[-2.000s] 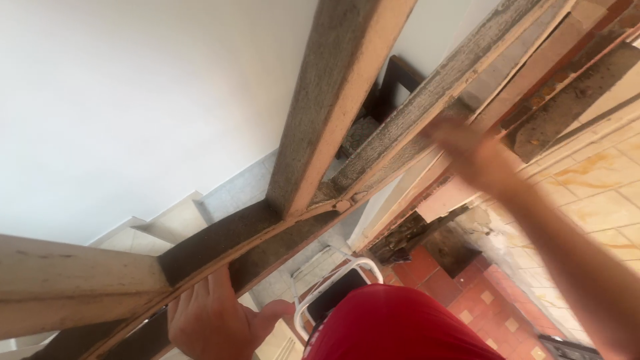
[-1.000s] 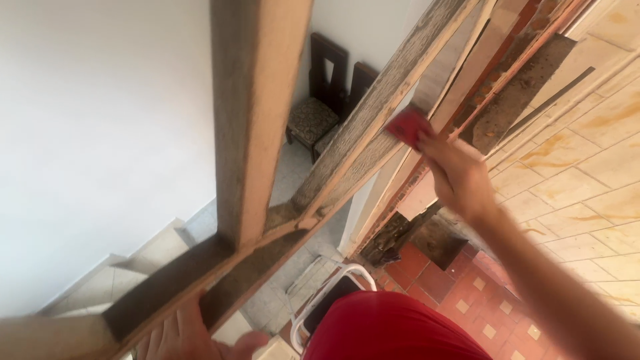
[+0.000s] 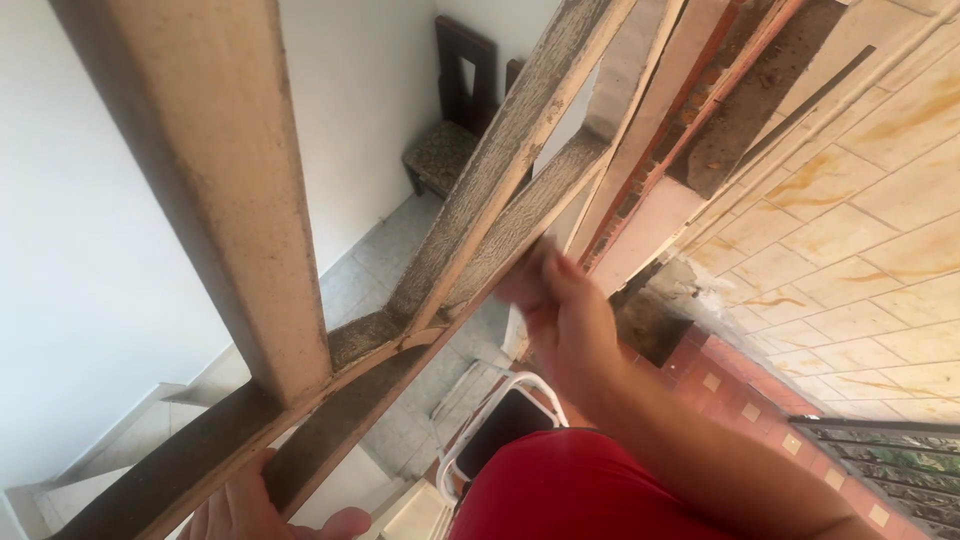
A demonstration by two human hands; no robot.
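A weathered frame [image 3: 487, 180], seemingly wood, with curved and straight bars and worn pale paint, crosses the view. A thick pale upright bar [image 3: 217, 172] rises at its left. My left hand [image 3: 247, 502] is at the bottom left, its fingers behind the lower curved bar [image 3: 337, 412] and its thumb apart. At the centre right, my right hand [image 3: 551, 300] is blurred against the edge of a slanting bar, fingers curled; whether it holds anything is hidden.
A white-framed step stool or ladder [image 3: 517, 420] stands below. A dark chair [image 3: 450, 127] is beside the white wall, with stairs [image 3: 142, 427] at lower left. Marbled tiles [image 3: 847, 247] cover the wall at right, above a red tiled floor [image 3: 720, 390] and a metal railing [image 3: 862, 431].
My right hand, which showed a red pad or cloth one second ago, has moved down along the slanting bar toward the joint. My left hand stays at the lower bar. The view has shifted.
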